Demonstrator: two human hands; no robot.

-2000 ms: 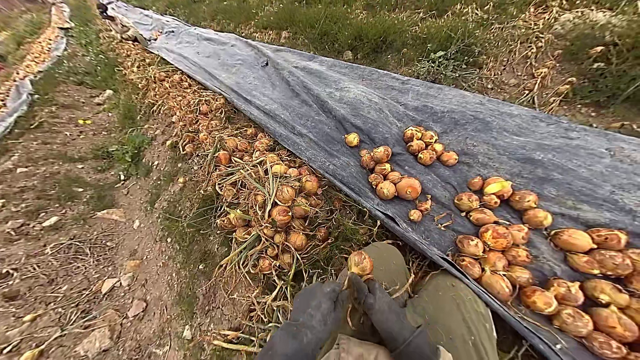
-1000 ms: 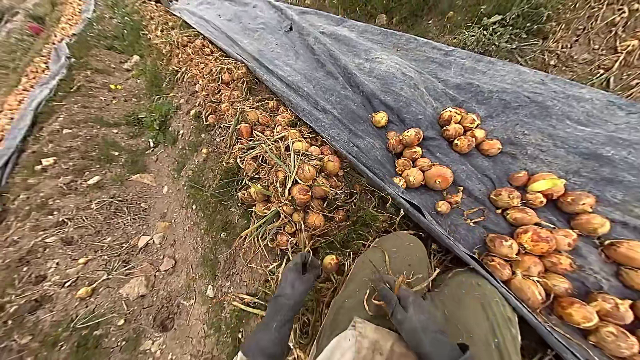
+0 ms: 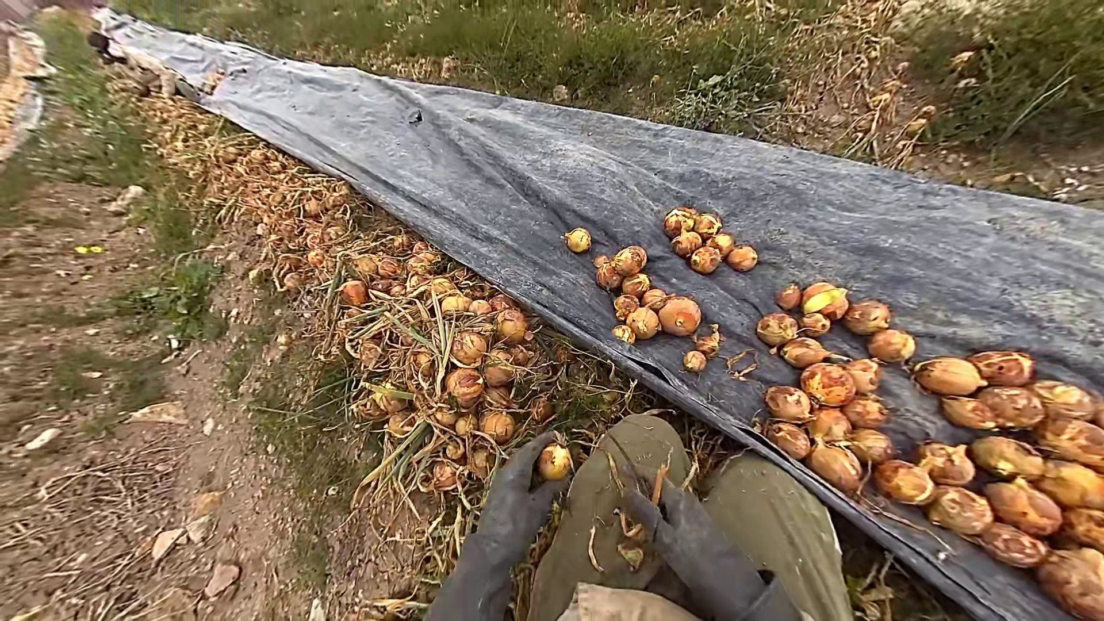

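Note:
My left hand (image 3: 516, 504), in a dark grey glove, is closed around a small yellow onion (image 3: 555, 462) beside my left knee. Over my thighs, my right hand (image 3: 690, 539), gloved alike, is near dry onion skins and stalk scraps (image 3: 632, 528); its fingertips are partly hidden, and whether it grips any scrap is unclear. A heap of onions with dry tops (image 3: 466, 349) lies on the ground just ahead of my left hand. To the right, onions without long tops (image 3: 828, 384) rest in groups on a dark fabric sheet (image 3: 535, 181).
A row of onions with dried leaves (image 3: 285, 203) runs along the sheet's left edge into the distance, where a person (image 3: 142, 65) is low to the ground. Bare soil with stones (image 3: 164, 542) lies left. Grass and weeds (image 3: 604, 52) border the sheet's far side.
Two seconds ago both hands were together at an onion over my lap. They have since parted: the left moved left toward the heap, the right stayed over my thighs.

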